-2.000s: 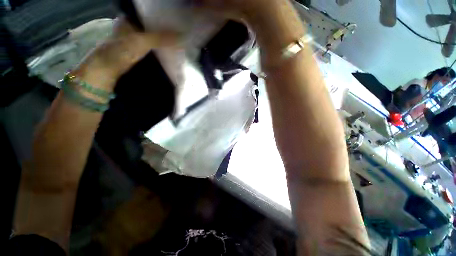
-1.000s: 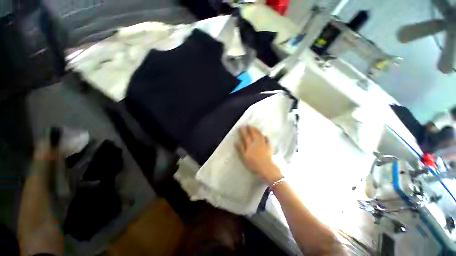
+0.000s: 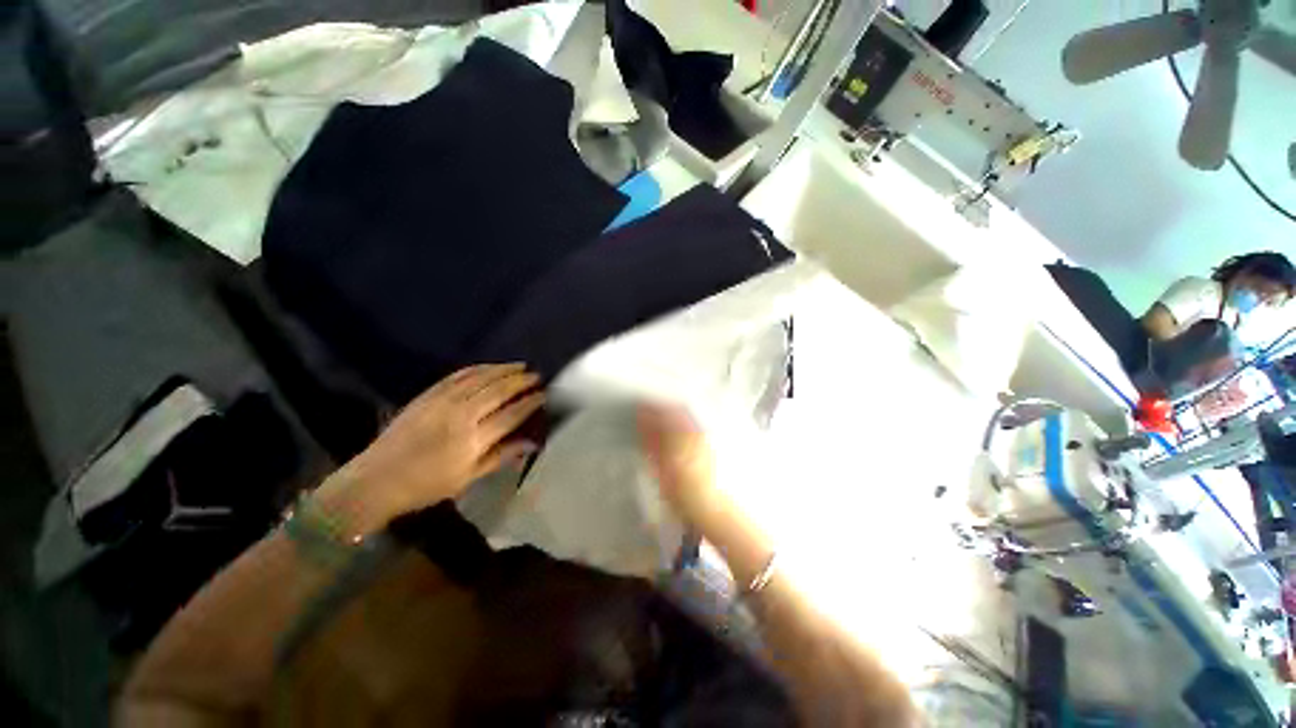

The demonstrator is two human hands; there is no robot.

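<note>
A large navy-black garment panel (image 3: 441, 213) lies flat on pale pieces at the left, with a second dark piece (image 3: 640, 277) beside it. A white backing or pattern piece (image 3: 604, 477) lies in front, its upper part blurred and lifted. My left hand (image 3: 462, 427) is at the lower edge of the dark cloth and the white piece, fingers bent; whether it pinches an edge is unclear. My right hand (image 3: 675, 448) is blurred over the white piece; its fingers cannot be made out. A bright blue piece (image 3: 635, 201) shows between the dark pieces.
The sewing machine (image 3: 1052, 477) stands at the right on the white table (image 3: 867, 498). A phone (image 3: 1043, 668) lies at the lower right. A dark bundle with a pale strip (image 3: 142, 462) is low at the left. Another machine (image 3: 938, 107) and a masked person (image 3: 1229, 313) are behind.
My left hand has moved from the bundle at the lower left to the cloth. My right hand has moved slightly left and down, and the white piece has shifted. The view has turned slightly.
</note>
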